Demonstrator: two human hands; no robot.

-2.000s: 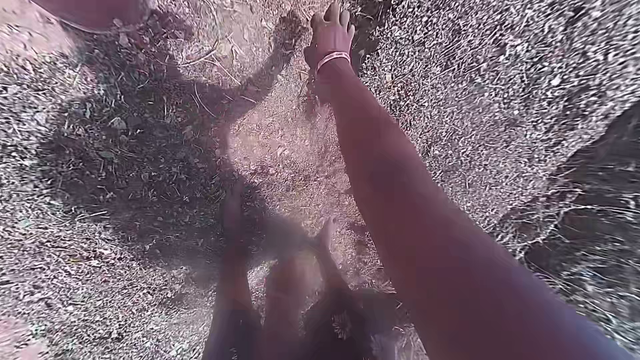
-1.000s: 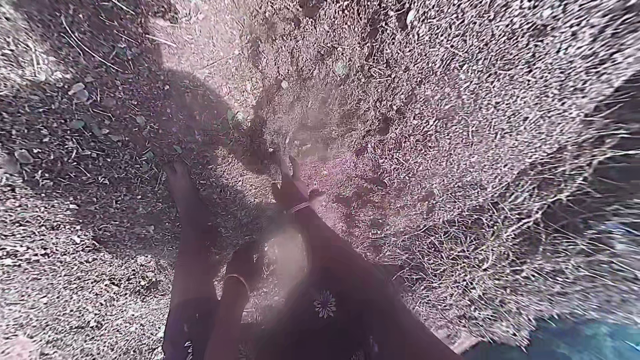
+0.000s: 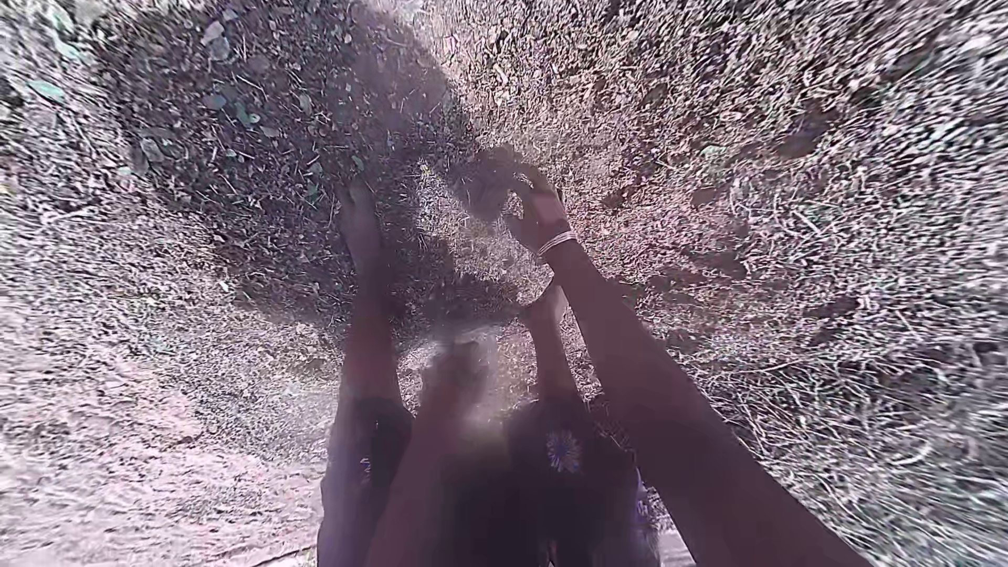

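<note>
My right hand (image 3: 539,209), with a pale bracelet (image 3: 557,242) at the wrist, reaches over the dry ground ahead of my right foot (image 3: 547,303). Its fingers are curved and apart from the thumb, and no held thing shows between them. A dark patch (image 3: 487,181) lies at the fingertips; whether it is shadow or soil is unclear. My left hand (image 3: 457,370) is low between my legs, blurred and dim, so its fingers and anything in them cannot be made out. My bare left foot (image 3: 362,220) rests on the litter-covered ground.
Dry grass and stalks (image 3: 850,409) spread along the right side. Green and grey leaves (image 3: 228,106) lie scattered at the upper left, partly within my shadow. Dark patterned clothing (image 3: 563,453) covers my upper legs.
Two seconds ago my right arm was stretched far forward with the fingers spread; now that hand is nearer my feet. The view has shifted, and the blue-green area at the lower right is out of sight.
</note>
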